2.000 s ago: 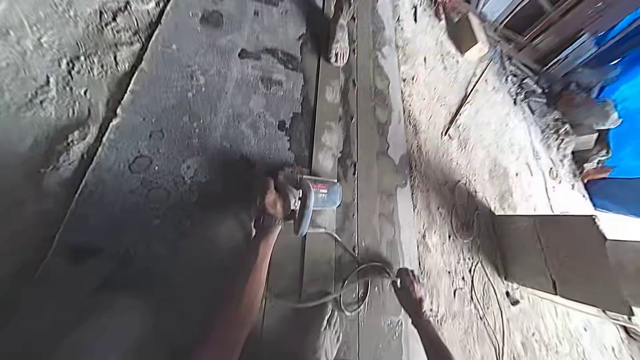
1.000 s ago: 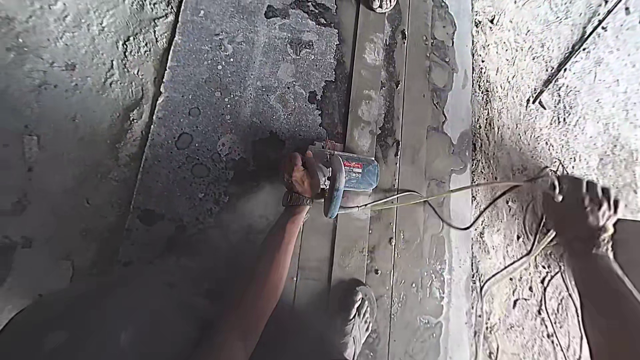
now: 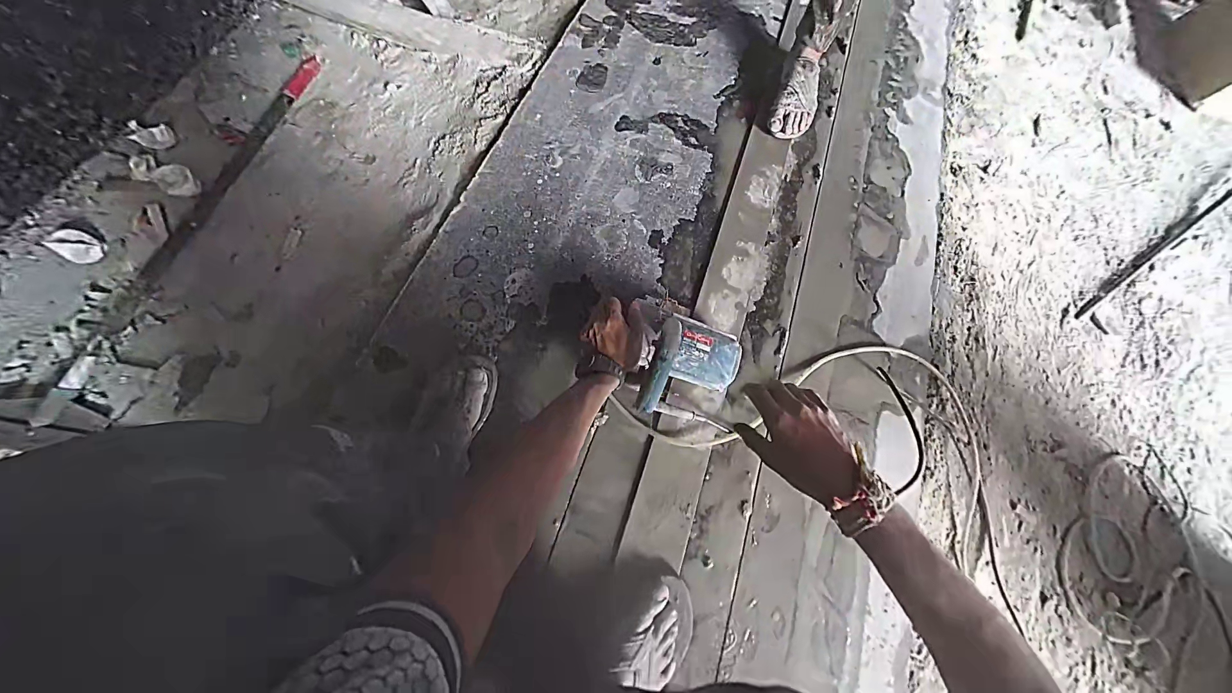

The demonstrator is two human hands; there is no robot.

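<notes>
My left hand grips a blue handheld power saw, possibly a marble cutter, at its left end. The tool rests on a dusty stone slab beside long narrow strips; its blade cannot be made out. Just right of the tool, my right hand has its fingers spread near the pale power cord, holding nothing that I can see. The cord loops from the tool out to the right. A bracelet of threads circles my right wrist.
Another person's foot stands on the strips at the top. My own feet are below the tool. A red-ended bar lies upper left, coiled cord lower right, and a thin rod on the rough ground at right.
My right hand, out at the right with the cord a second ago, is now close to the tool. The cord has gone from nearly straight to a loop. My left hand stays on the tool.
</notes>
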